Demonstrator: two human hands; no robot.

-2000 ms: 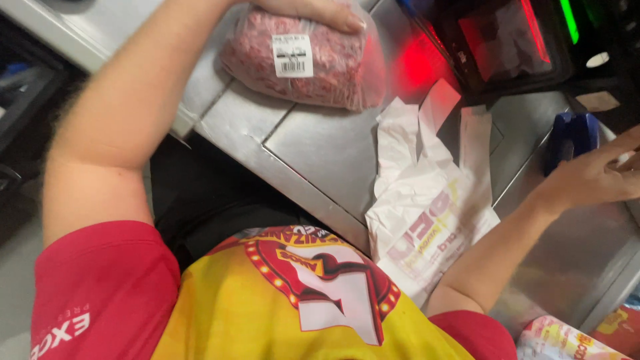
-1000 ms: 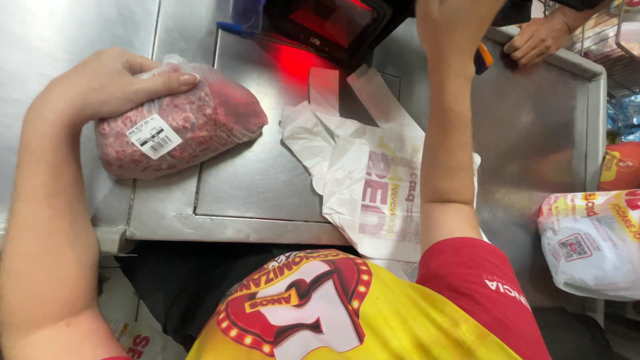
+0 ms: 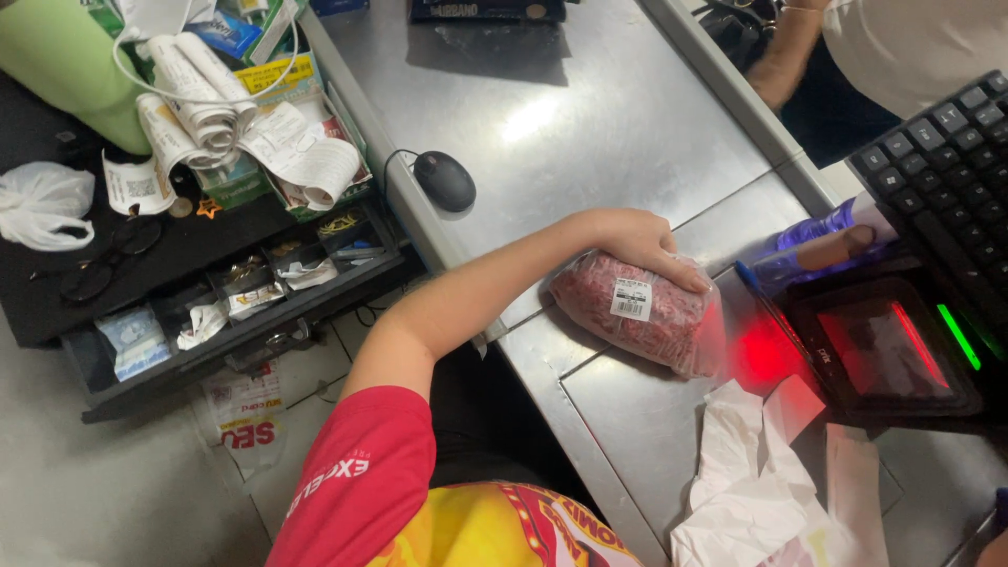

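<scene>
My left hand [image 3: 642, 246] grips the top of a clear plastic bag of ground meat [image 3: 630, 315], which bears a white printed label and rests on the steel checkout counter [image 3: 504, 134]. Red light from the barcode scanner [image 3: 890, 346] falls on the counter beside the bag's right end. A white plastic carrier bag [image 3: 756, 488] lies flat and crumpled just below the scanner. My right hand cannot be made out; at most a dark bit of skin shows at the lower right edge.
A computer mouse [image 3: 445, 181] sits near the counter's left edge. An open cash drawer [image 3: 236, 307] stands at left below receipt rolls [image 3: 193, 102]. A keyboard [image 3: 945, 181] overhangs the scanner. Dark packages [image 3: 488, 9] lie at the far end. Another person [image 3: 913, 55] stands across the counter.
The view has swung left, bringing in the cash drawer and mouse. My left hand stays on the meat bag. My right arm, extended over the counter before, has left the view.
</scene>
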